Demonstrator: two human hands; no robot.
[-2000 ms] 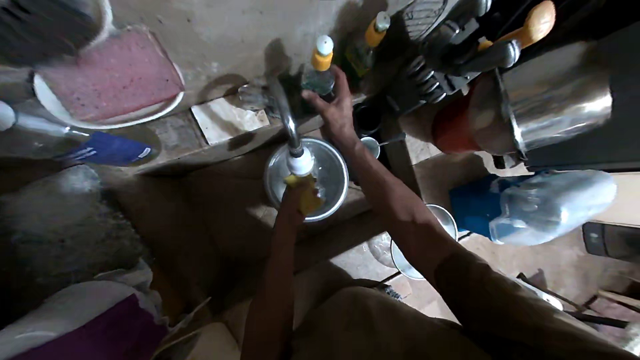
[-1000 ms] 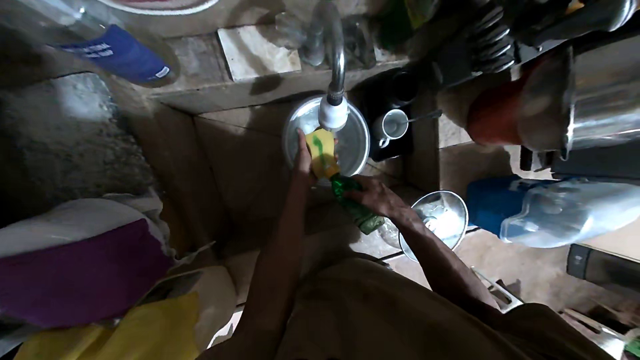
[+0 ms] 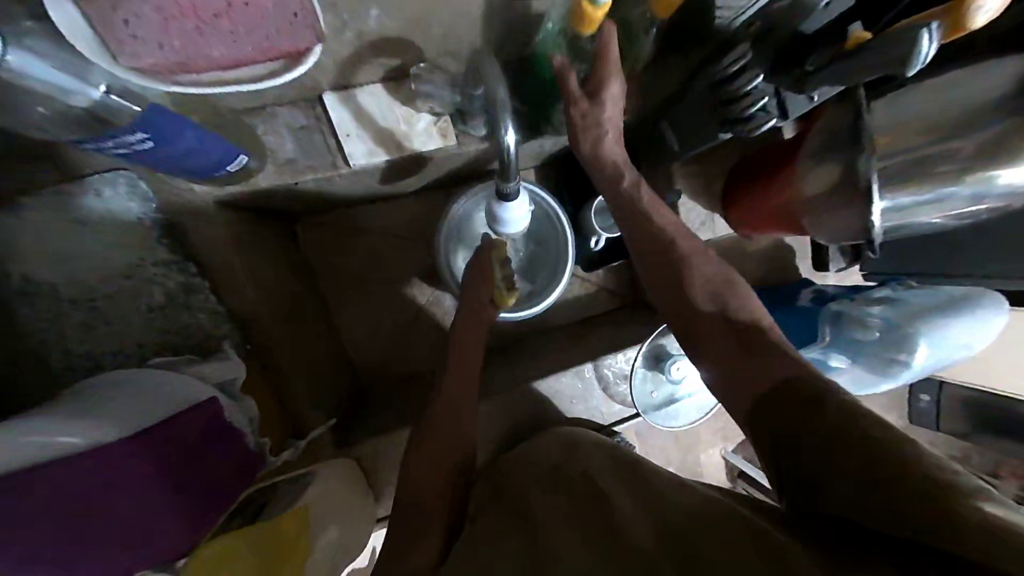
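My left hand [image 3: 480, 276] holds a yellow sponge [image 3: 504, 276] over a round metal bowl [image 3: 560, 276], just under the white nozzle [image 3: 509, 213] of the curved metal faucet [image 3: 504, 120]. My right hand [image 3: 596, 104] is up on the ledge behind the sink, its fingers apart around a green bottle [image 3: 550, 60] with a yellow cap [image 3: 590, 16]. Whether the fingers grip the bottle cannot be told. A white-rimmed mug [image 3: 602, 220] sits on a black tray [image 3: 572, 184] right of the bowl, partly hidden by my right forearm.
A clear bottle with a blue label [image 3: 176, 144] lies at the upper left near a pink slab on a white dish [image 3: 192, 84]. A glass lid [image 3: 668, 384], a large metal pot [image 3: 944, 152] and a blue-and-clear plastic bag [image 3: 904, 332] are on the right. White and purple sacks [image 3: 136, 488] fill the lower left.
A second ago my right hand held the green bottle beside the sponge; now that hand and the bottle are up at the ledge. My left hand still holds the sponge above the bowl.
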